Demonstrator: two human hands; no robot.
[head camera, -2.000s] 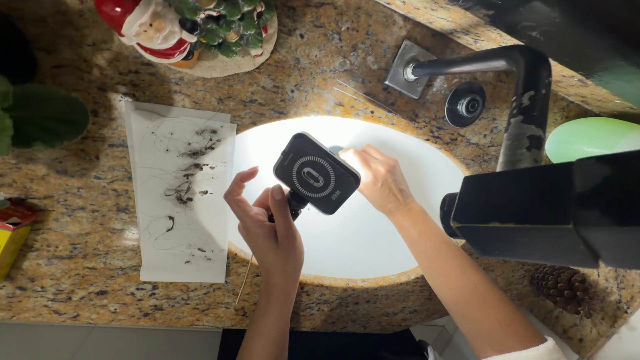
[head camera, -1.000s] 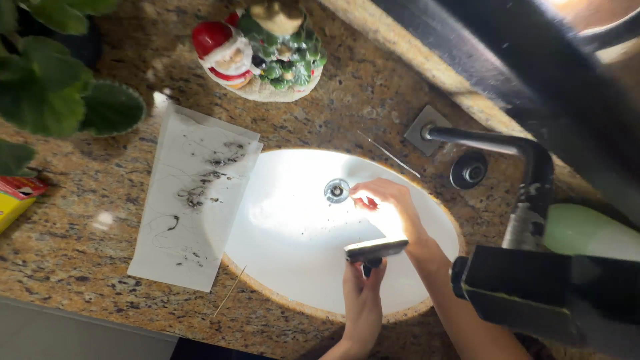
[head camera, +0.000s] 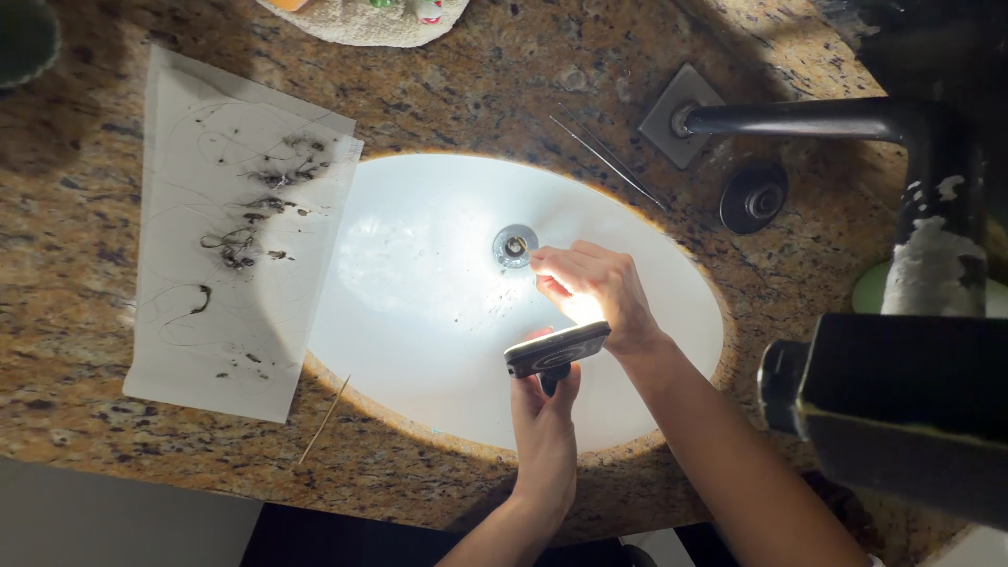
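My left hand (head camera: 547, 417) grips a smartphone (head camera: 559, 349) with a round grip on its back, over the near part of the white oval sink (head camera: 417, 378). Bright light from the phone falls on my right hand (head camera: 594, 287) and the basin. The right hand's fingertips are pinched together at the right edge of the metal drain (head camera: 515, 246); a small thin yellowish thing shows at the drain opening beside them, but whether the fingers hold it is unclear. Dark specks lie in the basin near the drain.
White paper sheets (head camera: 228, 315) with dark hair and debris overlap the sink's left rim. A thin wooden stick (head camera: 324, 419) lies near them. Metal tweezers (head camera: 610, 161), a black drain stopper (head camera: 754, 198) and a black faucet (head camera: 803, 120) are at the far right. A figurine base (head camera: 378, 22) stands behind.
Two seconds ago the phone's back faced up over the middle of the basin; now it is tilted nearly edge-on, closer to the near rim. The right hand has moved from beside the phone to the drain.
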